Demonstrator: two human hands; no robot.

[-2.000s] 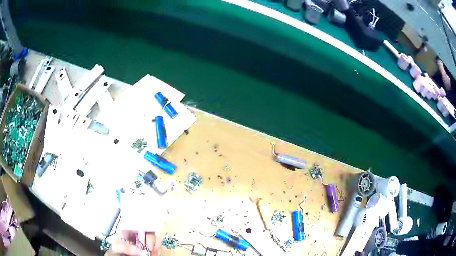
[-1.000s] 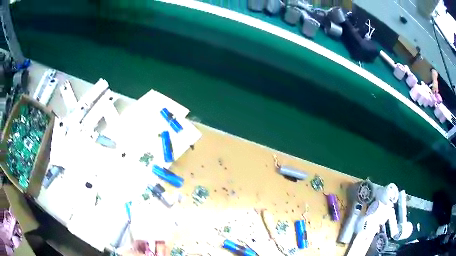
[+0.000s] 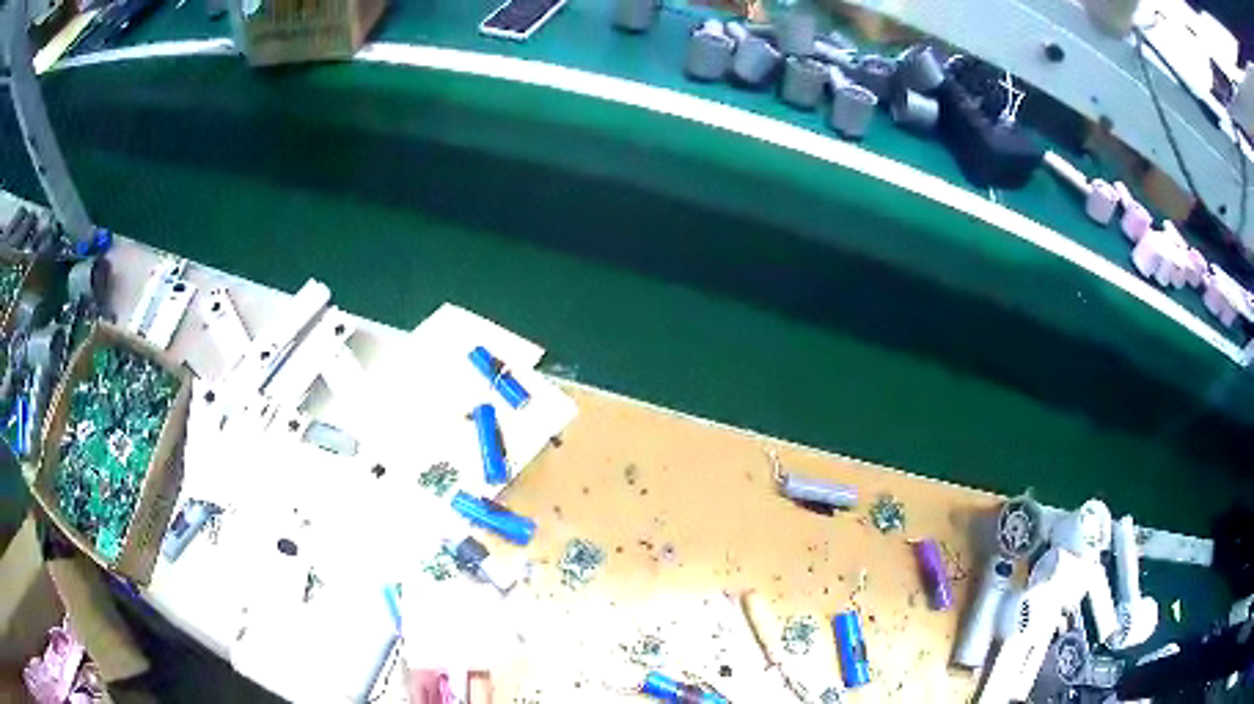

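At the bottom edge, left of centre, a glare-washed, cut-off bit of fingers shows, apparently my left hand (image 3: 437,686); whether it holds anything is hidden. My right hand is not in view. Just left of the fingers lies a thin tool with a light-blue part (image 3: 393,605). Blue cells lie on and beside a pale sheet (image 3: 447,338); another blue cell (image 3: 851,649) lies farther right. A grey cell (image 3: 818,490) and a purple cell (image 3: 935,574) lie on the tan board (image 3: 688,454). Small green circuit boards (image 3: 580,560) and a pale stick (image 3: 758,626) lie among them.
A carton of circuit boards (image 3: 176,454) stands at left, white shells (image 3: 296,330) beside it. Handheld fans (image 3: 1018,530) are piled at right. The green belt (image 3: 619,275) runs behind; grey parts (image 3: 805,83) and pink parts (image 3: 1169,259) line the far shelf.
The view has shifted, so the bench sits lower and farther right in the picture. The fingers at the bottom edge show less than before. A far carton and flat device have come into view.
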